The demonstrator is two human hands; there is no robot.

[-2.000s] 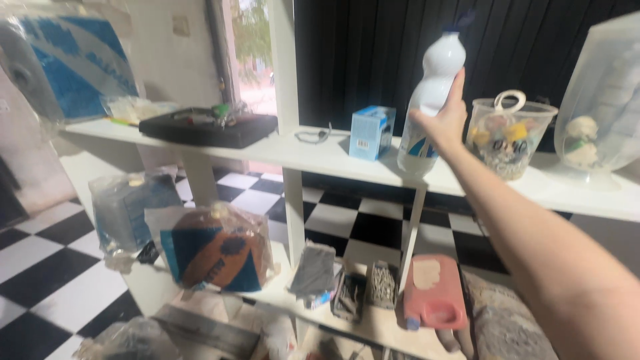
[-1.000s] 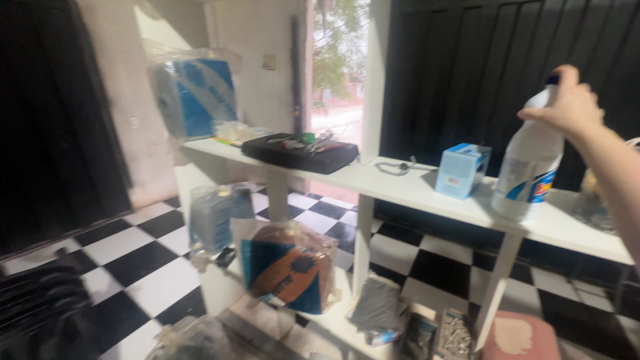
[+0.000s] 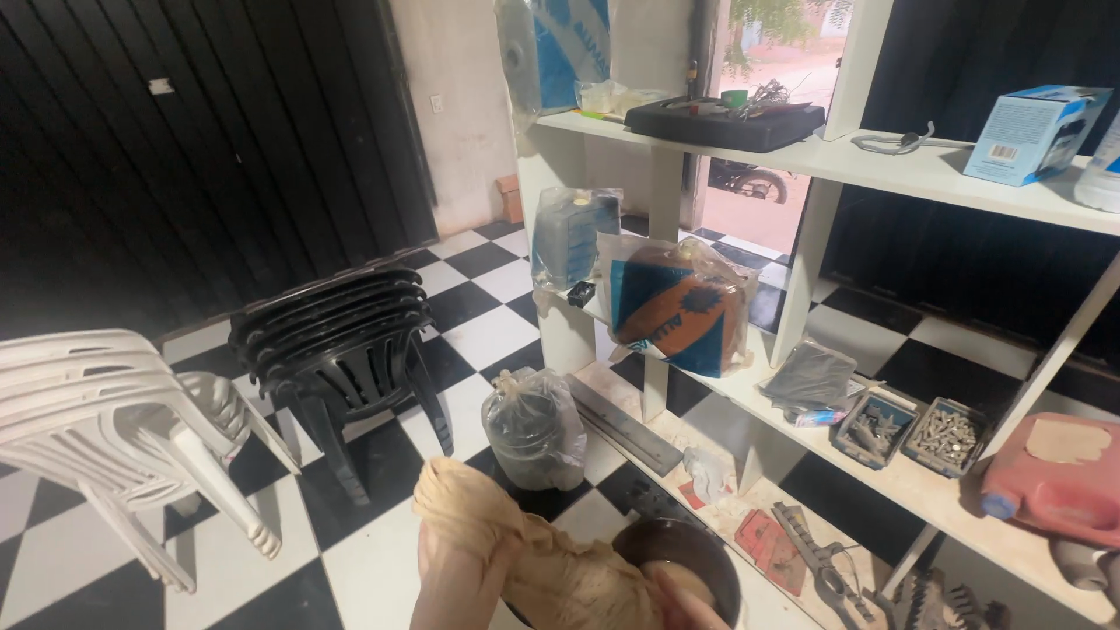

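Observation:
A tan cloth (image 3: 569,573) is gripped by my left hand (image 3: 464,564), which is bunched around its upper end. The cloth hangs across to my right hand (image 3: 682,599), low in the view, whose fingers are at its other end and partly hidden. Beneath the cloth and my right hand stands a dark bucket (image 3: 722,560) with cloudy liquid inside. The white plastic bottle (image 3: 1104,175) stands on the upper shelf at the right edge, touched by neither hand.
White shelves (image 3: 927,175) hold a blue box (image 3: 1032,131), a black tray (image 3: 726,122), bins of screws (image 3: 945,437) and a red jug (image 3: 1059,477). A bagged container (image 3: 534,429) sits on the floor by stacked black chairs (image 3: 341,350) and white chairs (image 3: 114,420).
The hand that was on the white bottle has let go, and the bottle stands on the shelf. Both hands are now low, at the cloth over the bucket. The view has swung left and down.

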